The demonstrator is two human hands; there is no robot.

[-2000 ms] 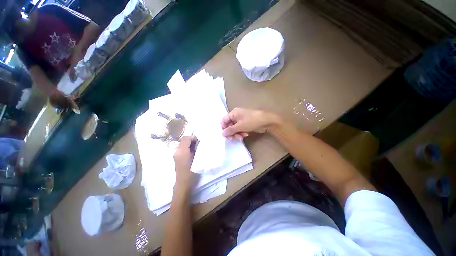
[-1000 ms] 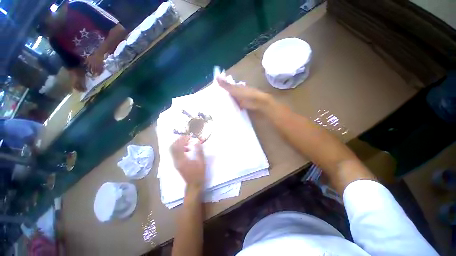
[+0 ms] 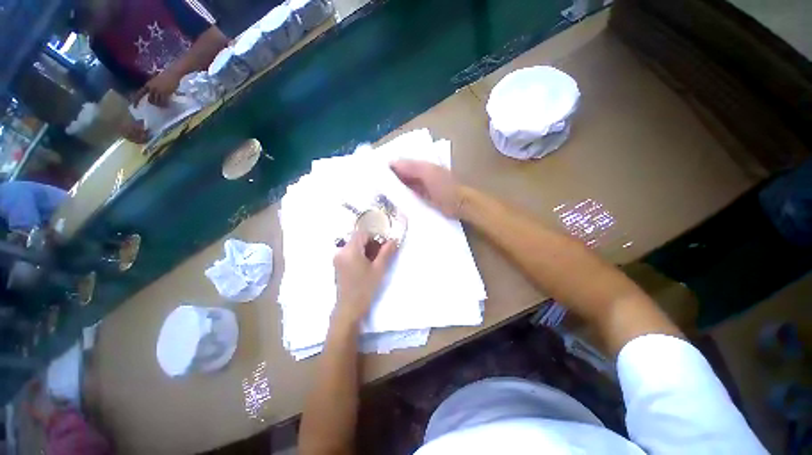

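Observation:
A stack of white wrapping paper (image 3: 427, 284) lies in front of me on the brown bench. A gold, round metal piece (image 3: 374, 222) with short prongs sits on the stack's top sheets. My left hand (image 3: 363, 258) has its thumb and fingers on the near edge of the metal piece. My right hand (image 3: 429, 185) is at the paper's upper right part, with fingertips on the sheet; whether it grips the edge is too blurred to tell.
White wrapped pieces stand on the bench (image 3: 623, 151), one at upper right (image 3: 532, 111) and one at lower left (image 3: 198, 340). A crumpled paper bundle (image 3: 240, 269) lies between. The green belt (image 3: 356, 80) carries gold pieces (image 3: 242, 160). A person (image 3: 147, 44) works across it; wrapped pieces (image 3: 267, 40) stand there.
The view has shifted. The metal piece appears turned under my left hand. My right hand moved up from the stack's right side to its upper right; a raised paper edge there is lower now.

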